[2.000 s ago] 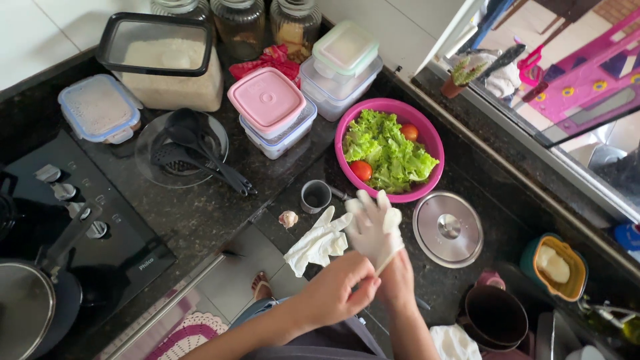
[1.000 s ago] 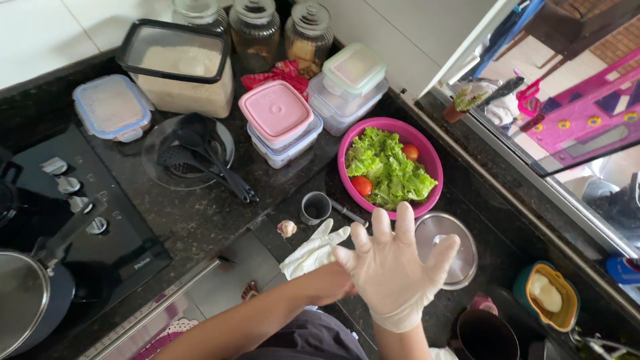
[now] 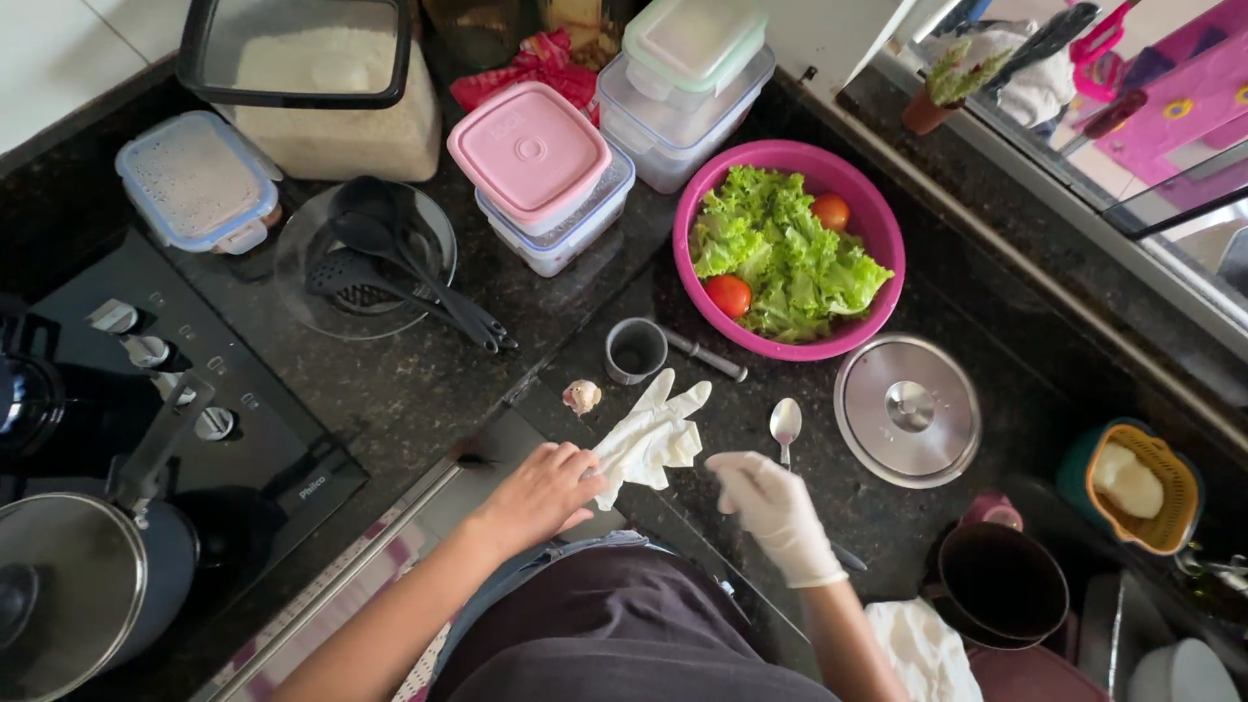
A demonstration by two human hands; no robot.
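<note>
My bare left hand [image 3: 551,492] is at the cuff side of a loose white glove [image 3: 648,439] on the dark counter; whether its fingers grip the glove is unclear. My right hand [image 3: 770,507] wears a matching glove, its fingers bent, above the counter beside a metal spoon [image 3: 785,421]. Beyond the loose glove are a garlic bulb [image 3: 582,397], a grey mortar [image 3: 636,351] and its pestle [image 3: 707,353]. Farther back, a pink bowl [image 3: 892,292] holds lettuce [image 3: 780,249] and tomatoes [image 3: 727,295]. A round metal lid [image 3: 907,429] lies right of the spoon.
To the left are a cooktop [image 3: 283,429] with a lidded pot [image 3: 166,585], and a glass plate [image 3: 302,302] with black utensils [image 3: 390,253]. Food containers [image 3: 529,151] stand at the back. A dark pot [image 3: 1002,585] and a cloth [image 3: 921,648] are at the lower right.
My gloved right hand has come down from its raised, spread pose toward the counter, and the spoon now shows. My left hand has moved from near the right wrist to the loose glove.
</note>
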